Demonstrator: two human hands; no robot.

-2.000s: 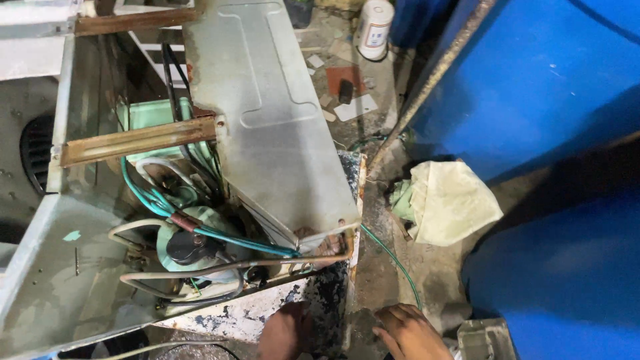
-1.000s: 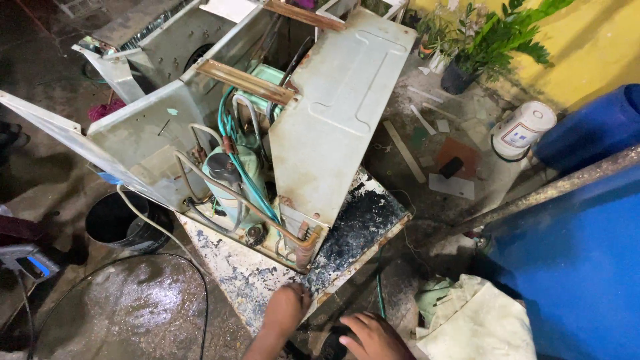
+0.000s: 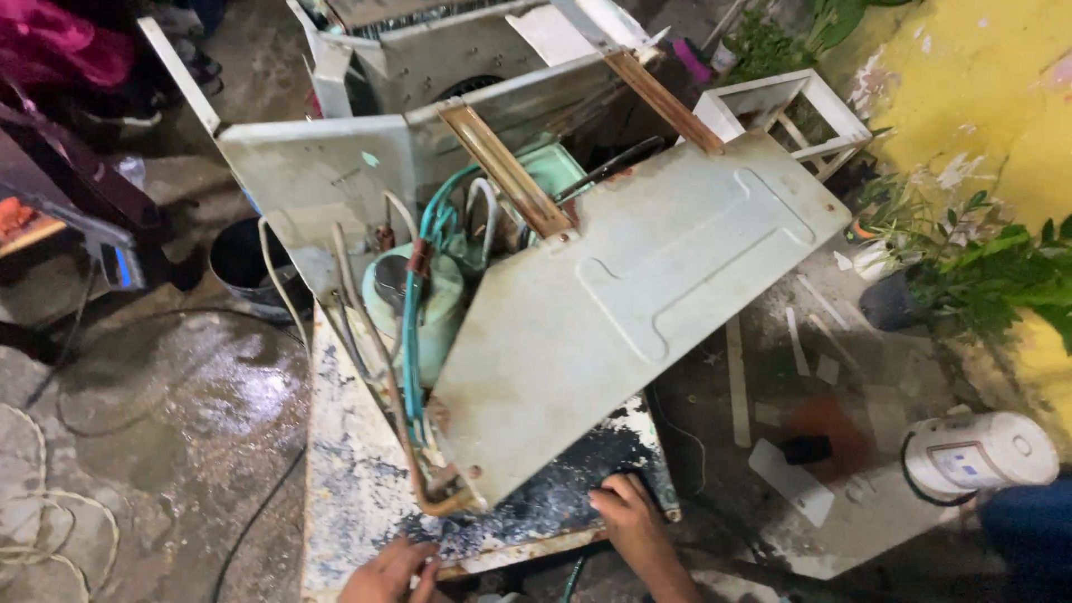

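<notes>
The opened metal casing of an air conditioner unit [image 3: 536, 335] rests on a tabletop with peeling white and black paint [image 3: 343, 477]. Inside it are a pale green compressor [image 3: 448, 306], teal hoses or wires [image 3: 410, 335] and a bent copper pipe [image 3: 414, 469] that curves round the near corner. My left hand [image 3: 389, 574] is at the table's near edge, below that corner, fingers curled and partly cut off by the frame. My right hand [image 3: 632, 523] touches the table's near right part, fingers bent, with nothing visible in it. Whether the left holds anything is unclear.
A black bucket [image 3: 251, 264] stands left of the table on wet floor, near a coiled cord [image 3: 50, 519]. A white pail [image 3: 980, 461], scattered strips and a potted plant [image 3: 896, 297] are at the right. A pressure washer gun, seemingly, [image 3: 109, 251] is at far left.
The view has swung left and up. My hands are farther apart than one second ago, with the right one now over the tabletop's near right part.
</notes>
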